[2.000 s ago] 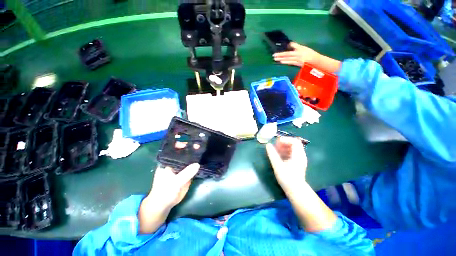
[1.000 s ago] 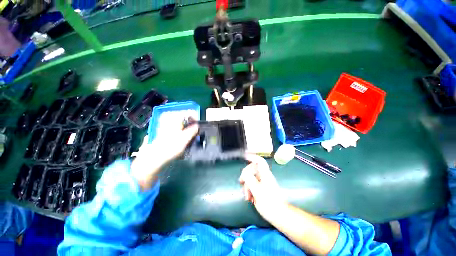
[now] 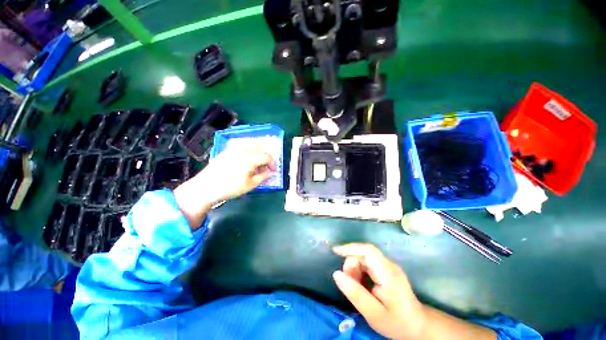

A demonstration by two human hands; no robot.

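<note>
A black housing shell (image 3: pixel 332 174) lies open side up on the cream-white block (image 3: pixel 298 208) beneath the black hand-lever press (image 3: pixel 325 60). My left hand (image 3: pixel 232 174) is at the left blue bin (image 3: pixel 219 141), fingertips bent over its heap of small clear parts (image 3: pixel 278 146); whether they grip a part cannot be told. My right hand (image 3: pixel 382 289) is in front of the block, palm turned up and fingers loosely curled, with nothing seen in it. Neither hand touches the housing.
Rows of black housings (image 3: pixel 133 133) lie at left. Right of the block are a blue bin of thin black loops (image 3: pixel 458 166), a red bin (image 3: pixel 565 126) with small black parts, a crumpled white cloth (image 3: pixel 525 198), a whitish bottle (image 3: pixel 422 222), tweezers (image 3: pixel 473 243) and a black pen-like tool (image 3: pixel 480 234).
The housing has gone from my hands onto the white block. My left hand has let go and moved left to the clear parts. The other person's arm at right is out of view.
</note>
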